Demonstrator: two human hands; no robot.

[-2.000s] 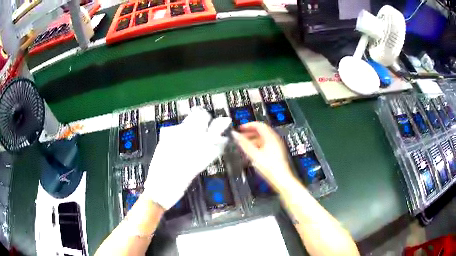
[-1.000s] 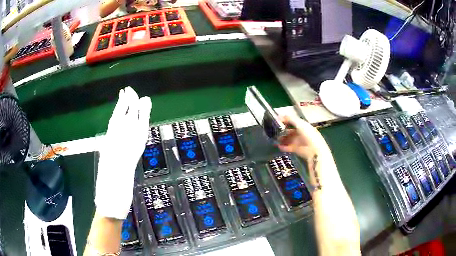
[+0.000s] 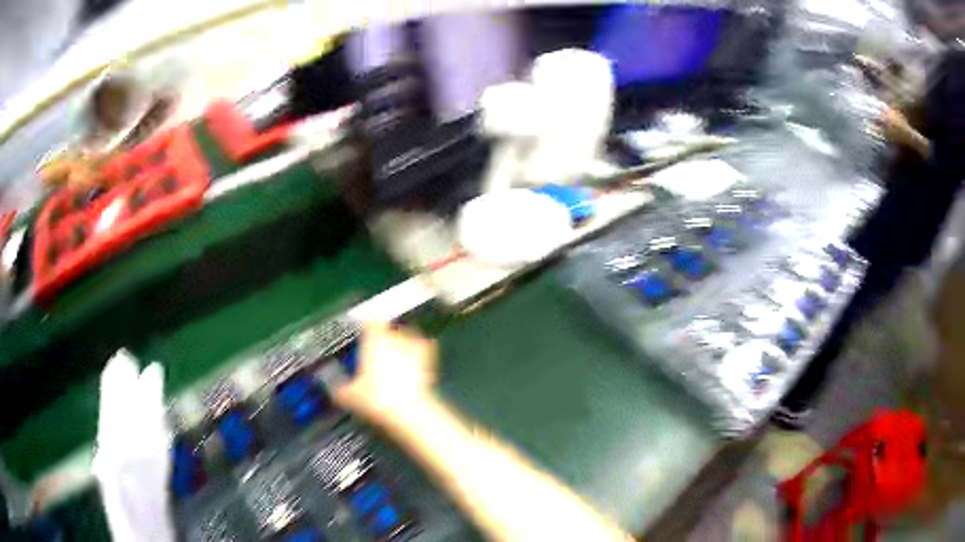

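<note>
The picture is blurred. Keypad phones (image 3: 302,398) with blue marks on dark screens lie in rows in a clear tray below my hands; the tray's lower part is cut off. My left hand (image 3: 135,450), in a white glove, is raised at the tray's left side, fingers pointing up and slightly apart, with nothing seen in it. My right hand (image 3: 392,371), bare, is low at the right end of the far row. A dark and blue phone edge shows beside its fingers; blur hides whether it grips that phone.
A second clear tray of phones (image 3: 688,260) lies to the right. Beyond the bench strip stand a white fan (image 3: 519,222), a blue object (image 3: 569,201) and monitors. Red trays (image 3: 122,201) lie across the bench, far left. A red stool (image 3: 894,461) and a person in dark clothing are at the right.
The view has swung right. My right hand, which held a phone up on edge above the tray, is now down at the tray's far right end. My left hand stays raised.
</note>
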